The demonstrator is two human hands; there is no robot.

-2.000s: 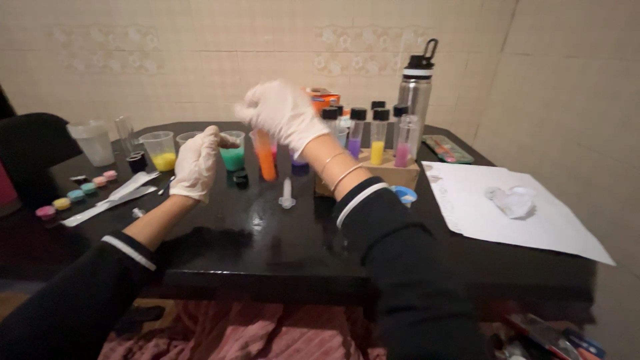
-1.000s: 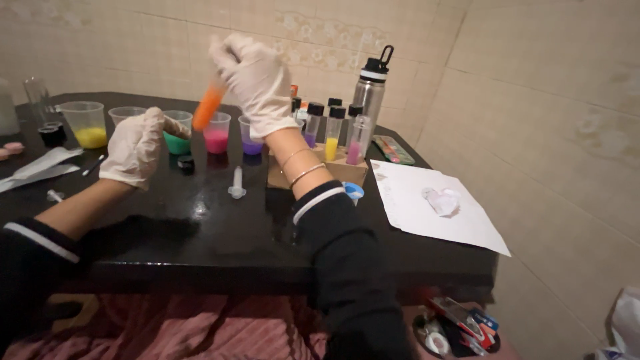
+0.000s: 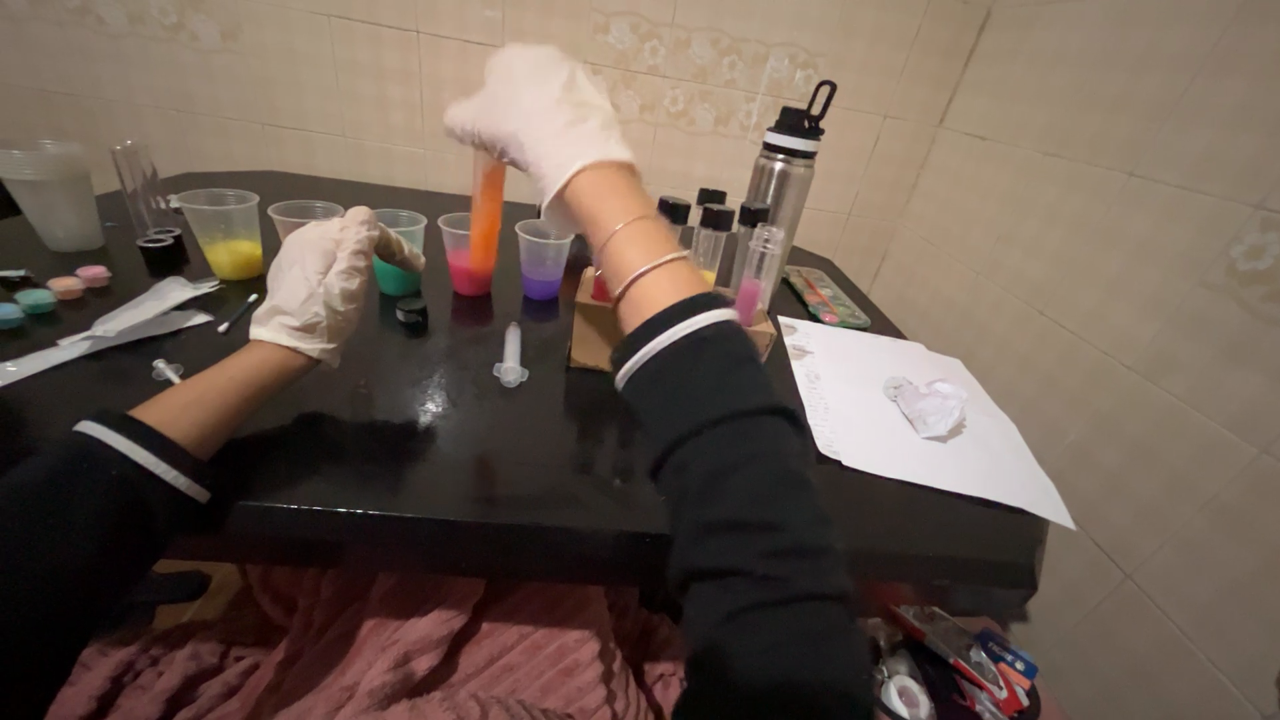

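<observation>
My gloved right hand (image 3: 540, 125) holds a clear tube of orange liquid (image 3: 487, 215) from above, in front of the plastic cup of pink liquid (image 3: 468, 262). My gloved left hand (image 3: 325, 280) is beside the cup of green liquid (image 3: 398, 272), fingers bent; whether something is between them cannot be told. A black cap (image 3: 411, 313) lies below that cup. Cups of yellow (image 3: 234, 250) and purple liquid (image 3: 542, 270) stand to either side. A syringe barrel (image 3: 511, 357) rests on the black table. Capped tubes (image 3: 712, 240) stand in a cardboard rack (image 3: 597, 330), partly behind my right wrist.
At the right lie white paper sheets (image 3: 860, 400) with crumpled paper (image 3: 930, 407) and a paint set (image 3: 827, 297). A steel bottle (image 3: 785, 180) stands behind. Stacked cups (image 3: 55, 200), empty tubes (image 3: 142, 185), torn wrappers (image 3: 130, 320) and a cotton swab (image 3: 238, 313) are at the left.
The orange tube, tilted one second ago, now hangs nearly upright in my right hand. My left hand stays near the green cup. The view has swung to the right since the first frame.
</observation>
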